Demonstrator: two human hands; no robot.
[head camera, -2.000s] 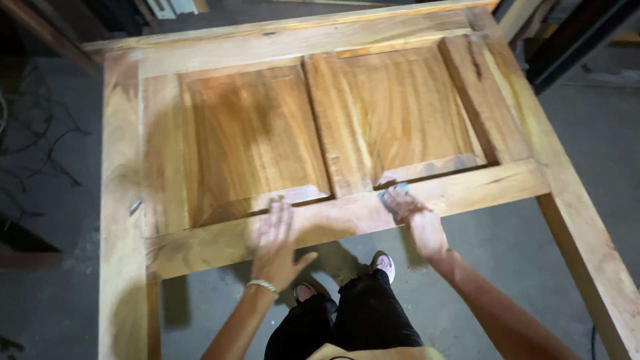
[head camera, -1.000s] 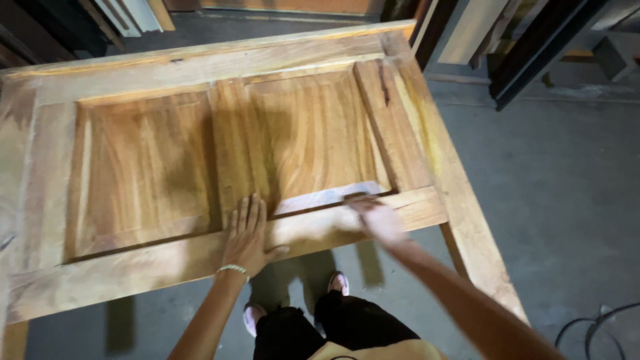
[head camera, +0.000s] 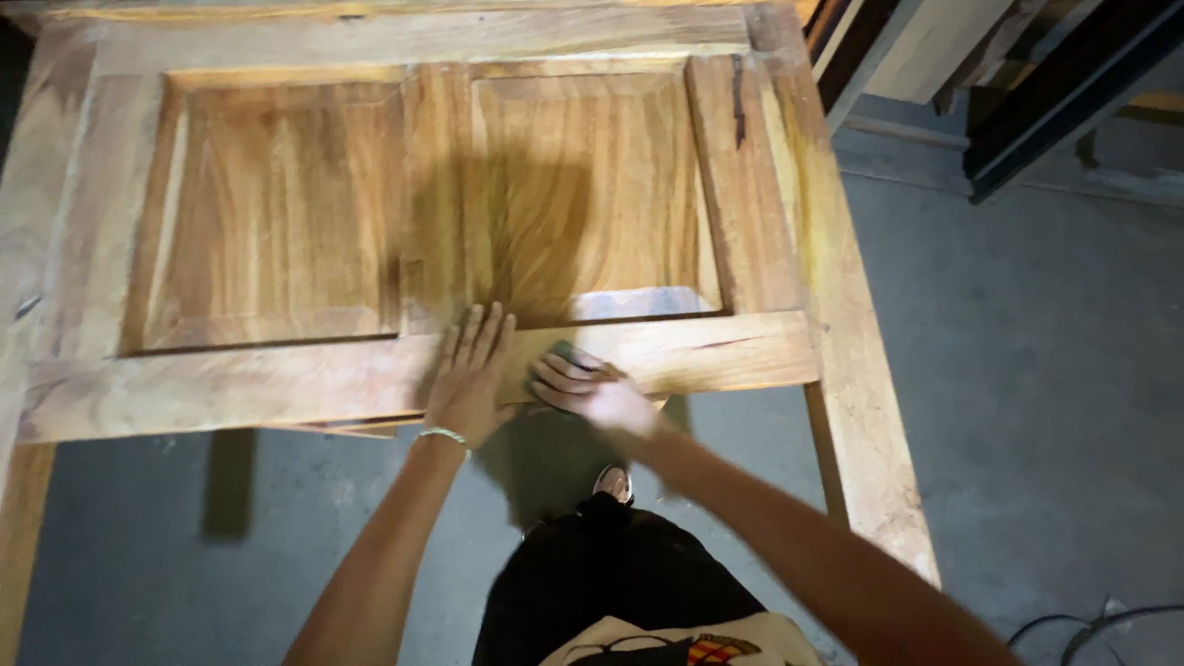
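A wooden frame-and-panel piece, its near rail (head camera: 240, 384) running crosswise before me, holds a left raised panel (head camera: 287, 203) and a right raised panel (head camera: 592, 194). My left hand (head camera: 472, 379) lies flat on the rail below the stile between the panels, fingers apart and pointing away, holding nothing. Just to its right, my right hand (head camera: 592, 388) presses a dark green sanding pad (head camera: 562, 356) on the same rail. Most of the pad is hidden under the fingers. A pale patch (head camera: 638, 302) shows on the lower bevel of the right panel.
The frame's right side piece (head camera: 869, 388) extends toward me past the rail. Dark and pale boards (head camera: 1064, 102) lean at the upper right. A black cable (head camera: 1091, 634) lies on the concrete floor (head camera: 1027, 370) at the lower right. My shoe (head camera: 613, 483) is below the rail.
My right hand with the pad has moved left along the rail, close beside my left hand, which stays flat on the rail. The view has shifted.
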